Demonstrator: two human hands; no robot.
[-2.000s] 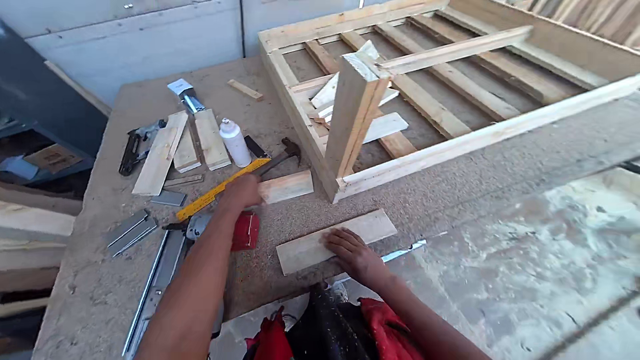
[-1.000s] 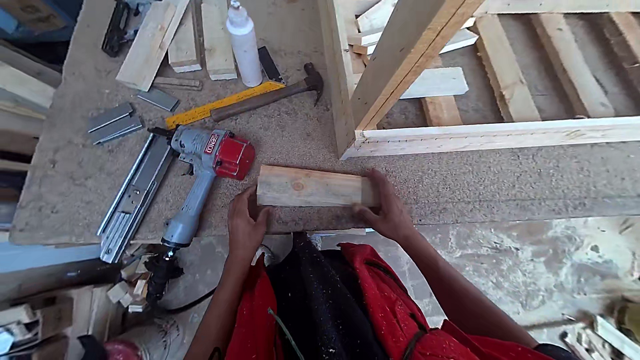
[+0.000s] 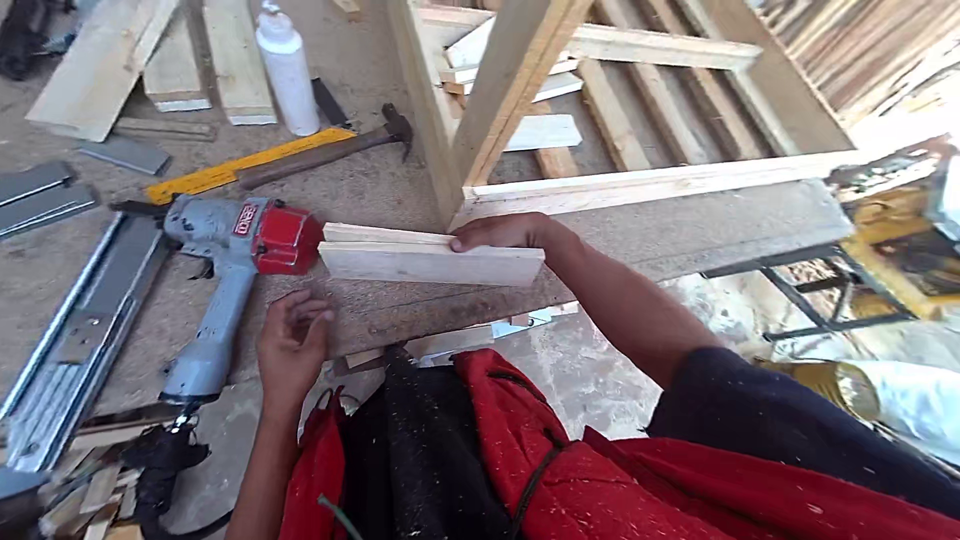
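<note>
Two short wooden boards stand on edge beside one another near the workbench edge, the front board [image 3: 431, 264] partly covering the back board [image 3: 386, 234]. My right hand [image 3: 502, 231] grips them at their right end, its thumb over the top edges. Just left of and below the boards, my left hand [image 3: 298, 322] is off them, its fingers loosely curled and holding nothing. A grey and red pneumatic nail gun [image 3: 232, 232] lies to the left of the boards. Behind it are a claw hammer [image 3: 322, 154] and a yellow square or rule [image 3: 247, 161].
A large slatted wooden frame [image 3: 660, 176] with an upright post [image 3: 514, 90] occupies the bench at the back right. A white plastic bottle [image 3: 289, 75], loose boards [image 3: 238, 64] and grey nail strips [image 3: 37, 196] lie at the left. An air hose [image 3: 169, 480] hangs off the edge.
One second ago both hands were at the ends of the wood; now my left hand is off it. The boards now stand on edge with a gap showing between them at the left.
</note>
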